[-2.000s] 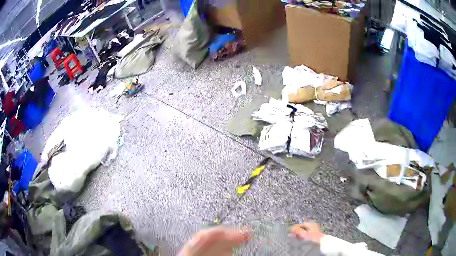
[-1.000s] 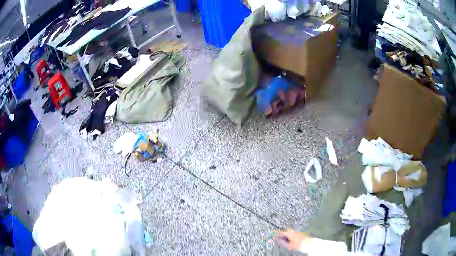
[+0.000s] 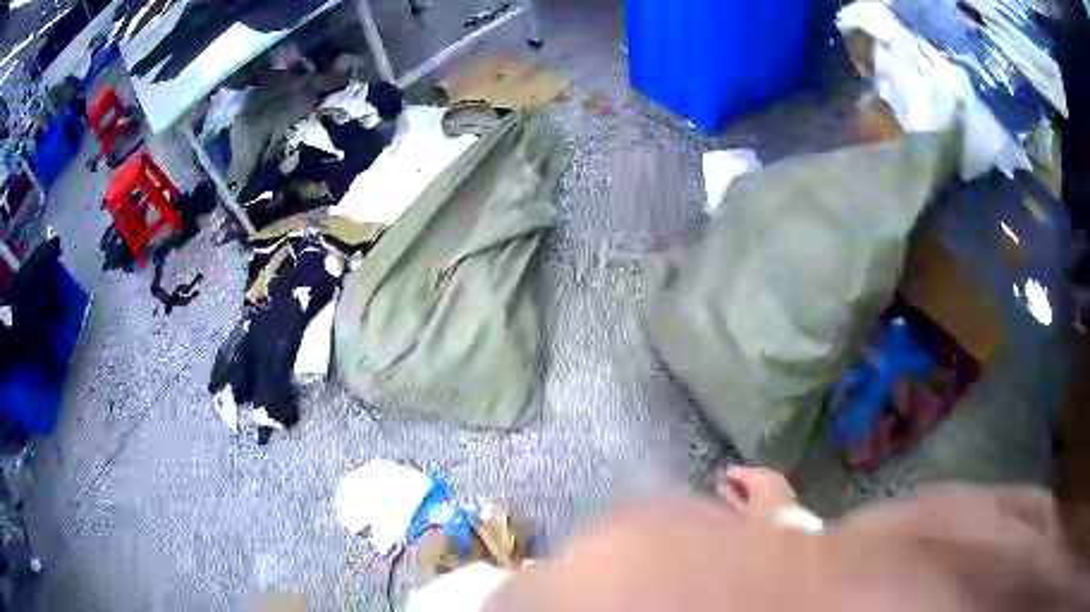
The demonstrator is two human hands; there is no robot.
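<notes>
My left hand (image 3: 789, 556) is large and blurred along the bottom edge, close to the camera, with a white cuff at its left. Its fingers cannot be made out. My right hand (image 3: 755, 488) is small and partly hidden behind it, with a white cuff; whether it holds anything cannot be told. A slumped olive-green sack (image 3: 460, 299) lies on the speckled floor ahead. A second green sack (image 3: 789, 287) leans at the right. A small heap of white, blue and tan pieces (image 3: 389, 502) lies near the lower middle.
Dark and white cloth (image 3: 281, 347) lies left of the first sack, by a metal-legged table (image 3: 227, 72). Red stools (image 3: 144, 206) stand at the left. A blue bin (image 3: 717, 60) stands behind the sacks. A blue and dark red bundle (image 3: 902, 389) lies right of the second sack.
The view has moved forward; the sacks are larger and nearer. The large white heap and tied white bundles have left the picture. My left hand has come in large at the bottom.
</notes>
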